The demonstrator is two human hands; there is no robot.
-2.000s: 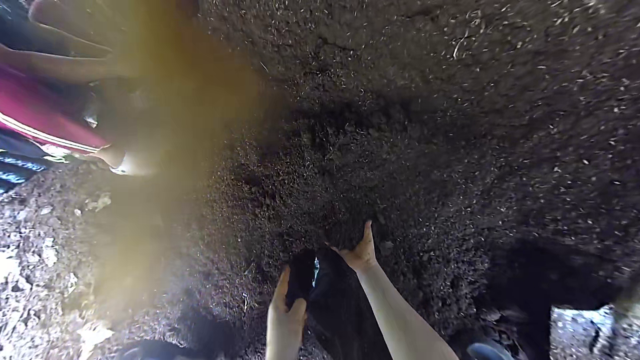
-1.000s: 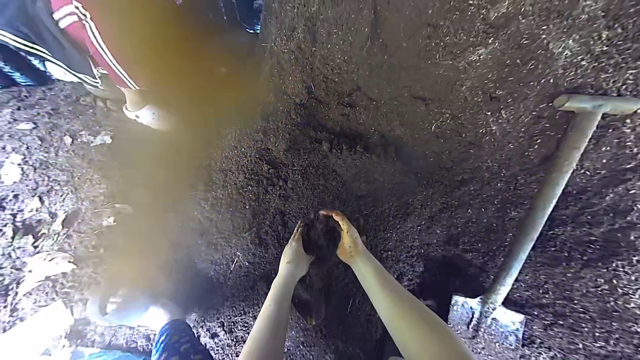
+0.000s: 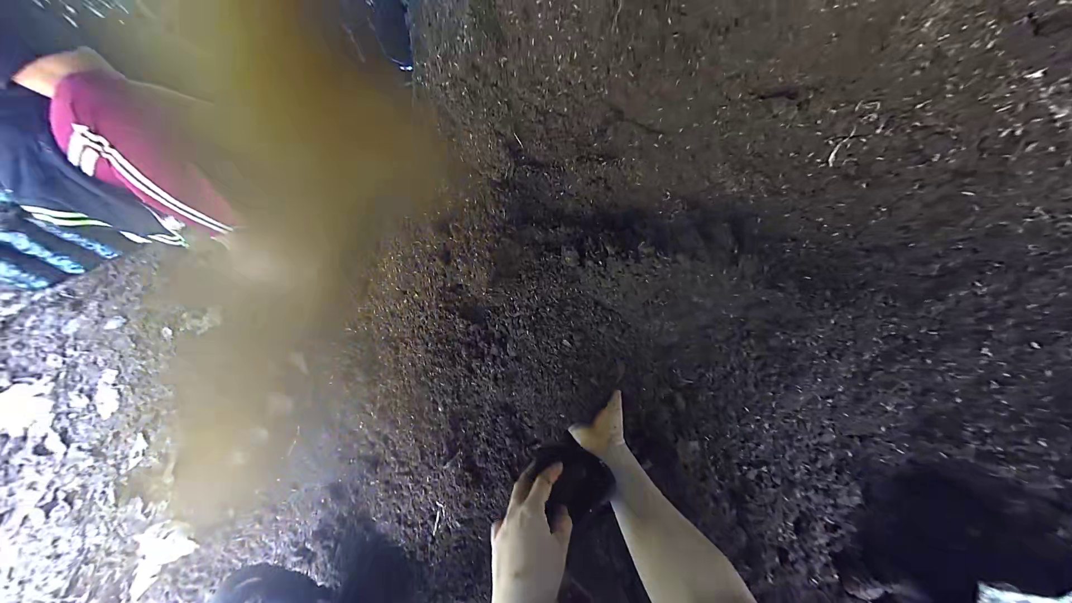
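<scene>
A small black bag, seemingly plastic point(image 3: 582, 479), is near the bottom centre, above dark loose soil point(image 3: 519, 352). My left hand point(image 3: 533, 523) grips its left side, with the thumb and fingers bent around the edge. Beside the bag's upper right edge is my right hand point(image 3: 605, 425), its fingers spread near the soil; whether it touches the bag is not plain. The inside of the bag cannot be seen.
At the upper left is another person's red sleeve or garment with white stripes point(image 3: 142, 159). A yellow-brown blur covers part of the left side. Bright, lumpy ground point(image 3: 67, 419) lies at the lower left.
One second ago both hands were cupped together around dark soil; now they are apart, the left on the black bag. The shovel seen at the right then is out of view.
</scene>
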